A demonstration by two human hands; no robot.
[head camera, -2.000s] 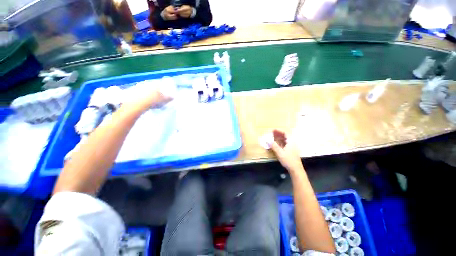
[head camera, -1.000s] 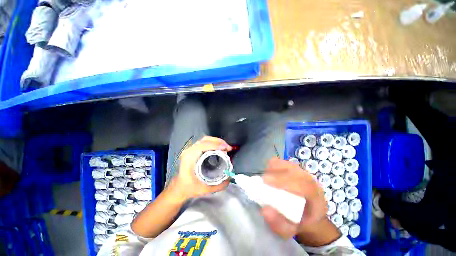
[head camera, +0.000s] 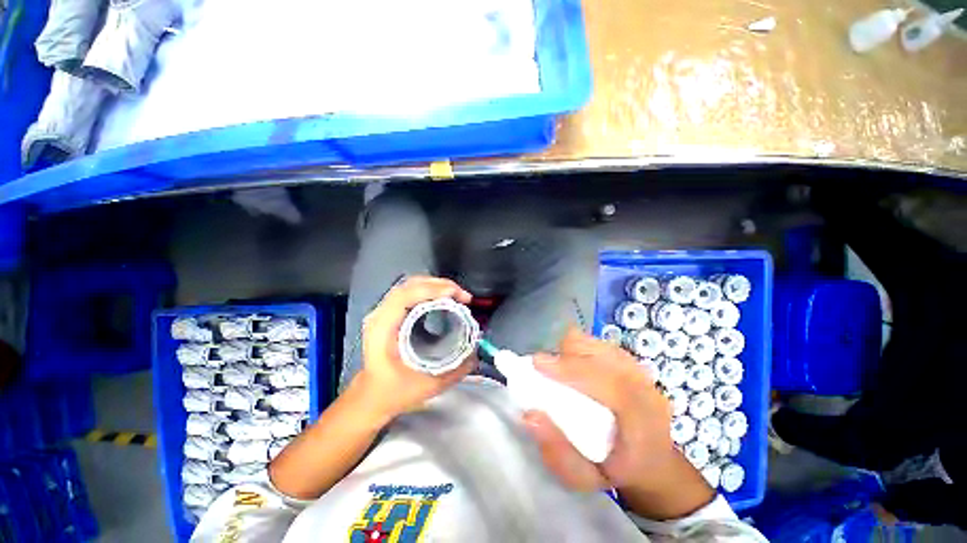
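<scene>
My left hand [head camera: 394, 345] is closed around a grey-white hollow housing [head camera: 438, 335], held over my lap with its round opening facing up at me. My right hand [head camera: 604, 408] grips a white squeeze bottle [head camera: 562, 412], tilted, with a thin green needle tip. The tip is at the right side of the housing's rim; whether it touches cannot be told. The blue tray [head camera: 318, 149] on the bench has a white liner and several housings [head camera: 122, 48] at its left.
A blue crate [head camera: 162, 414] with rows of housings stands at lower left. Another blue crate [head camera: 766, 371] with upright round inserts stands at lower right. Two small white bottles [head camera: 876, 30] lie on the wooden bench [head camera: 732, 106]. A blue stool [head camera: 843, 337] and a person's dark-clothed legs [head camera: 901, 350] are at right.
Since one second ago, both hands, the housing and the bottle have shifted slightly left in view. Two seconds ago, my left arm reached over the tray and my right hand was at the bench edge.
</scene>
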